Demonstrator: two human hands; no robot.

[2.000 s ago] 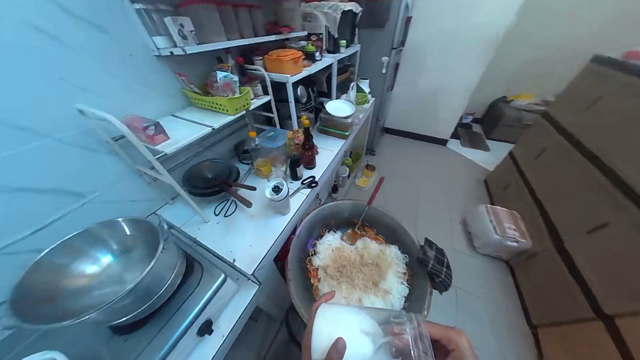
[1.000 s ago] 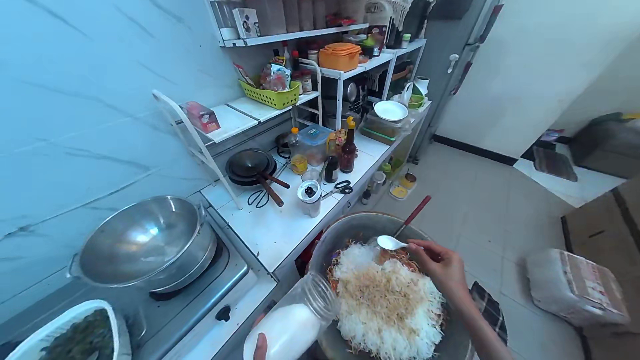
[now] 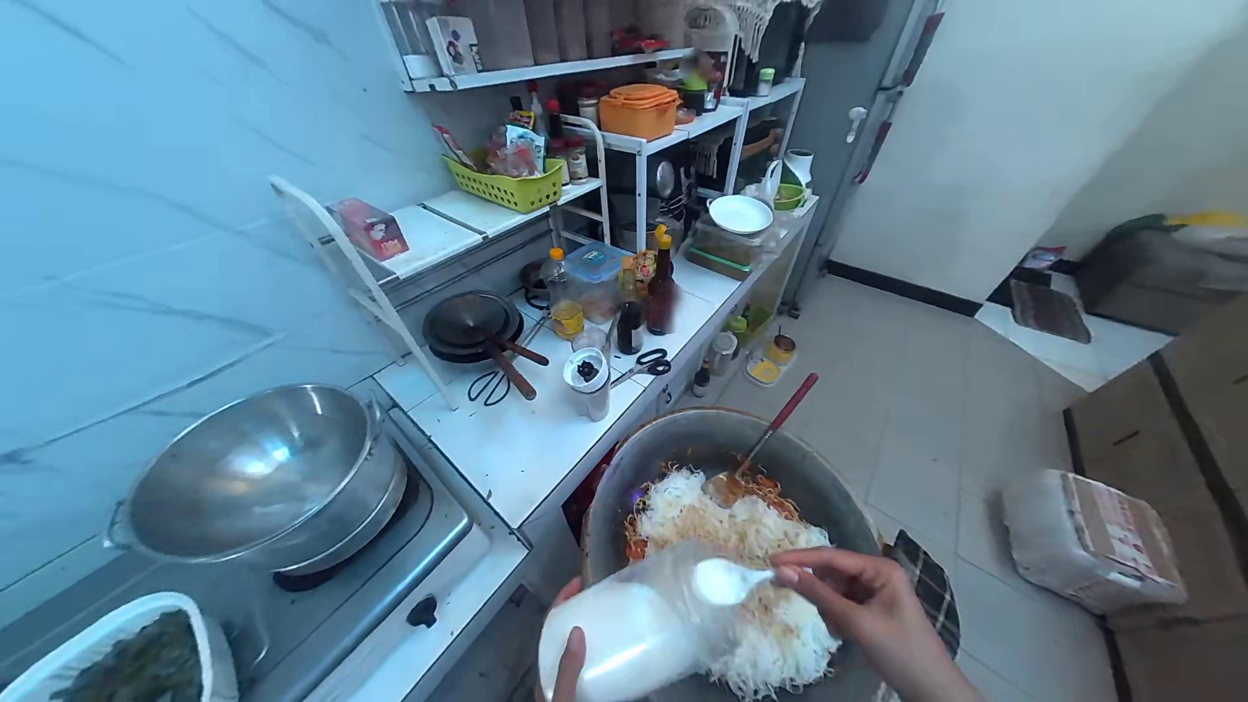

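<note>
My left hand [image 3: 569, 651] grips a clear jar of white powder [image 3: 629, 634], tilted over the near side of a large metal pot [image 3: 838, 497]. Between thumb and fingers, my right hand [image 3: 858, 595] holds a small white spoon [image 3: 726, 581], its bowl at the jar's mouth and heaped with white. In the pot lie white noodles [image 3: 780, 624] with a light brown sprinkling, over orange-brown strands. A ladle with a red handle [image 3: 785, 414] leans against the pot's far rim. Checked cloth [image 3: 926, 585] hangs at the pot's right side.
A metal pan [image 3: 263, 478] sits on the stove [image 3: 341, 604] at left. The counter [image 3: 478, 458] bears small black pans [image 3: 468, 327], scissors [image 3: 648, 364], a dark glass bottle [image 3: 662, 292] and a lidded jar [image 3: 588, 385]. Brown boxes [image 3: 1170, 468] stand at right, with a wrapped package [image 3: 1092, 536] on the floor.
My right hand, with the spoon, has moved from over the pot's far part to the jar's mouth. At two seconds ago it was beside the jar. The view has shifted.
</note>
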